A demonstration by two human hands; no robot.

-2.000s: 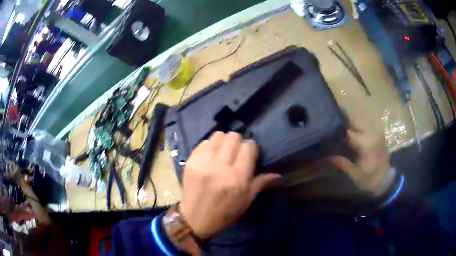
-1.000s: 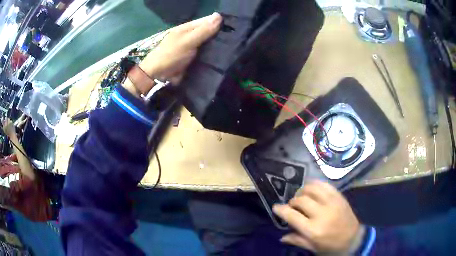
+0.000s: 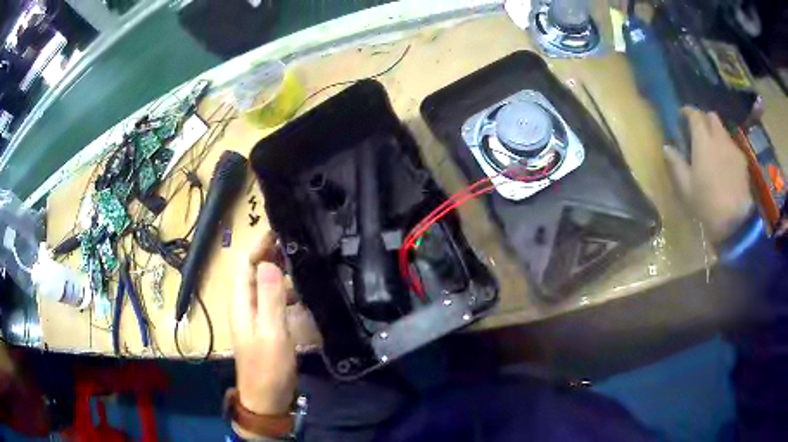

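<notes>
The opened speaker cabinet (image 3: 367, 216) lies hollow side up at the bench edge, with a metal strip (image 3: 423, 328) at its near end. Red wires (image 3: 445, 205) run from it to the silver speaker driver (image 3: 523, 138) on the grille half (image 3: 596, 216), which lies to its right. My left hand (image 3: 263, 337) is against the cabinet's left side, fingers apart, partly hidden by it. My right hand (image 3: 717, 177) is blurred at the lower end of a blue-handled tool (image 3: 655, 78); whether it grips the tool is unclear.
A black microphone (image 3: 207, 229), blue-handled cutters (image 3: 130, 311) and scrap circuit boards (image 3: 112, 211) lie left. A yellow roll (image 3: 276, 99) and loose driver (image 3: 566, 26) are at the back. An orange-edged meter (image 3: 760, 173) is far right. A green conveyor (image 3: 112, 78) runs behind.
The cabinet, earlier closed and then raised off the grille half, now lies on its back beside it. My left hand has come down to its side; my right hand has moved to the far right.
</notes>
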